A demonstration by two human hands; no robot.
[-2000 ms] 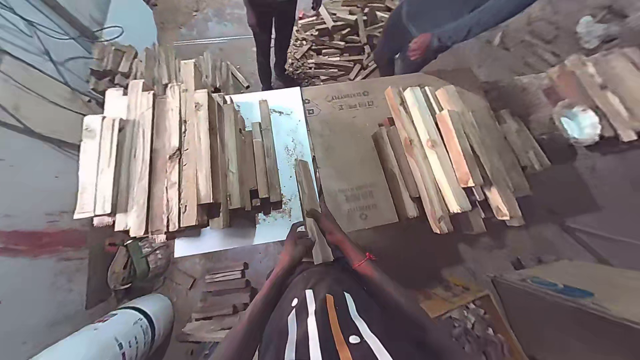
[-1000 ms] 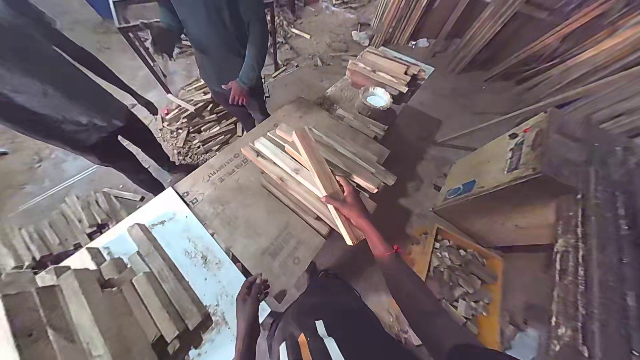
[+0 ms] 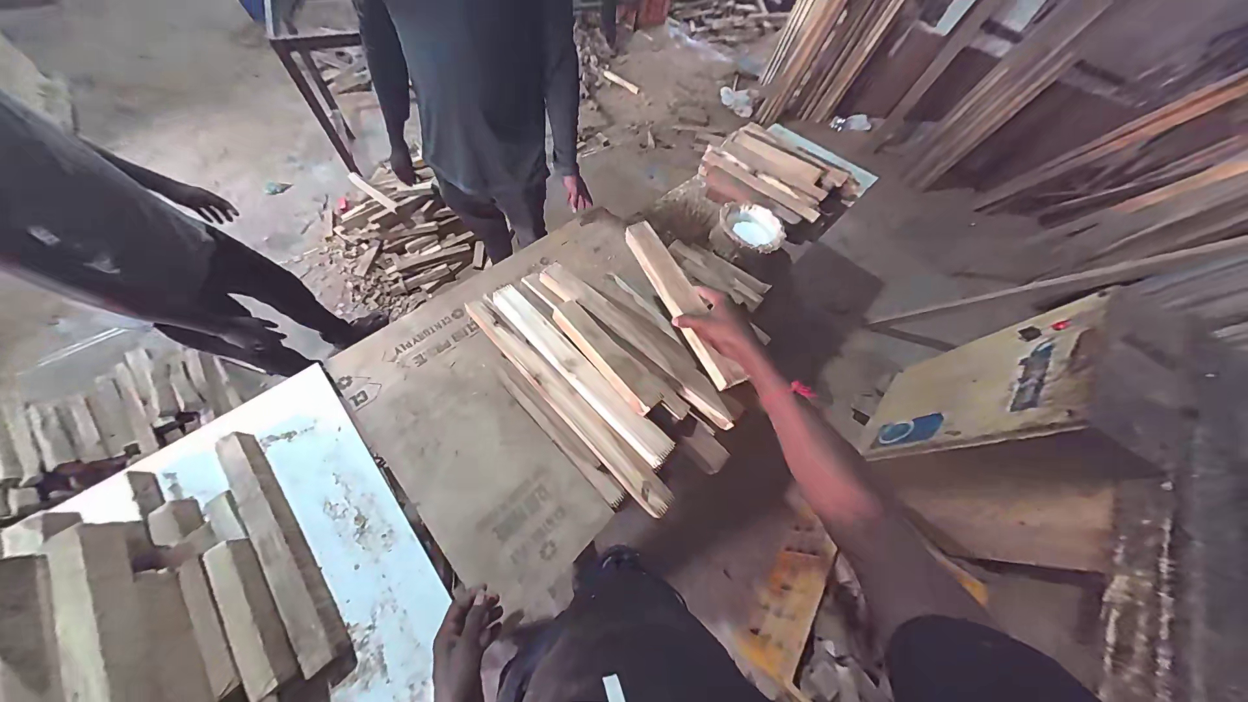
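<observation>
My right hand point(image 3: 717, 327) grips a short wooden batten point(image 3: 678, 292) at the right side of a stack of wooden battens point(image 3: 585, 370), with a red band on the wrist. The stack lies on a printed plywood board point(image 3: 468, 487); some of its battens show jagged cut ends. At the bottom, near the board's front edge, my left hand point(image 3: 468, 634) is empty, its fingers loosely curled apart. To its left a white board point(image 3: 361, 507) bears thicker wooden blocks point(image 3: 234, 585).
Two people stand beyond the boards, near a scrap-wood heap point(image 3: 414, 244). A bowl of white material point(image 3: 753, 227) sits by another batten stack point(image 3: 775, 171). At the right stand a wooden box point(image 3: 994, 390) and leaning planks point(image 3: 1053, 88). Offcuts lie below it.
The batten in my right hand has moved from lying across the middle of the stack to its right side. Two seconds ago both hands were on one wooden piece. The view has swung right.
</observation>
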